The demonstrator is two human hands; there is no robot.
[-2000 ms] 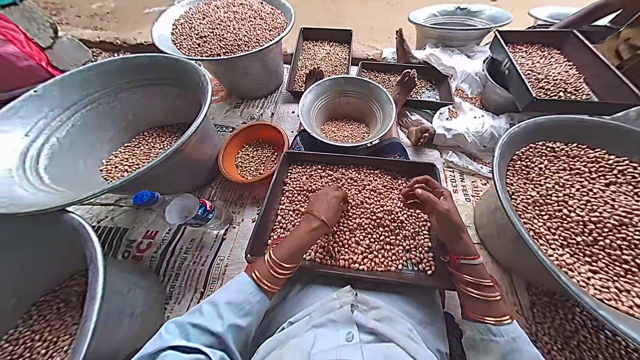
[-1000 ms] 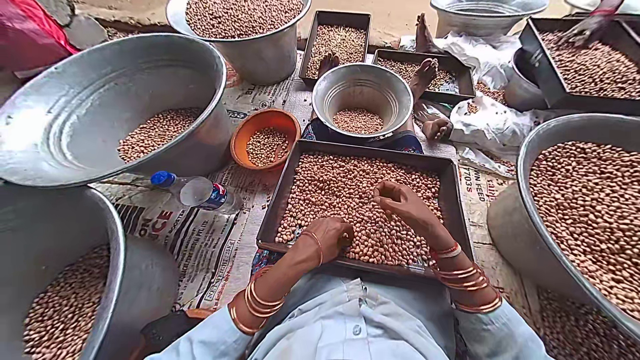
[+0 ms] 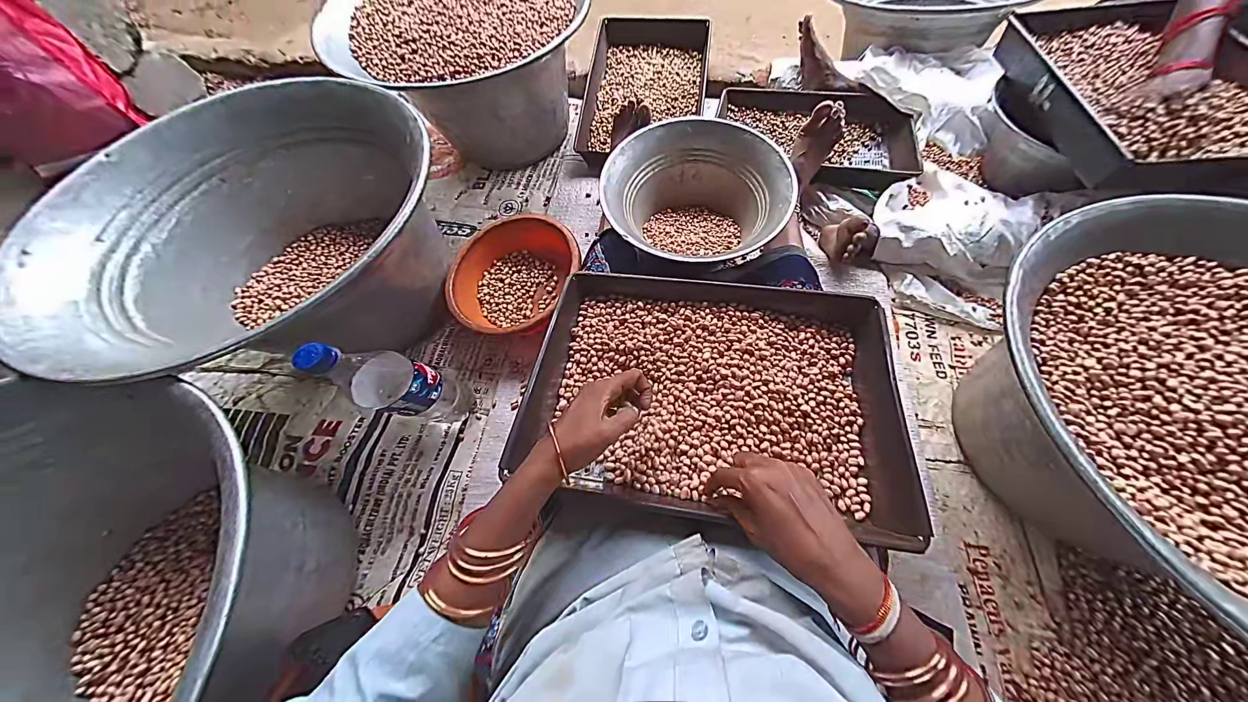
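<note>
A dark rectangular metal tray lies across my lap, with a layer of reddish-brown nuts or seeds in it. My left hand is over the tray's left part, thumb and fingertips curled close together; whether a nut is between them cannot be told. My right hand rests low over the tray's near edge, its fingers bent down to the nuts, fingertips partly hidden. Just beyond the tray stands a small metal basin holding some nuts. An orange bowl with nuts is at the tray's far left corner.
Large metal basins of nuts stand at left, near left, far left and right. A plastic bottle lies on printed sacking. Farther off are more trays, white plastic bags, someone's feet and another person's hand.
My right hand has moved from over the nuts down to the tray's near edge. My left hand has lifted and shifted toward the tray's left side. The other person's hand has come further into view.
</note>
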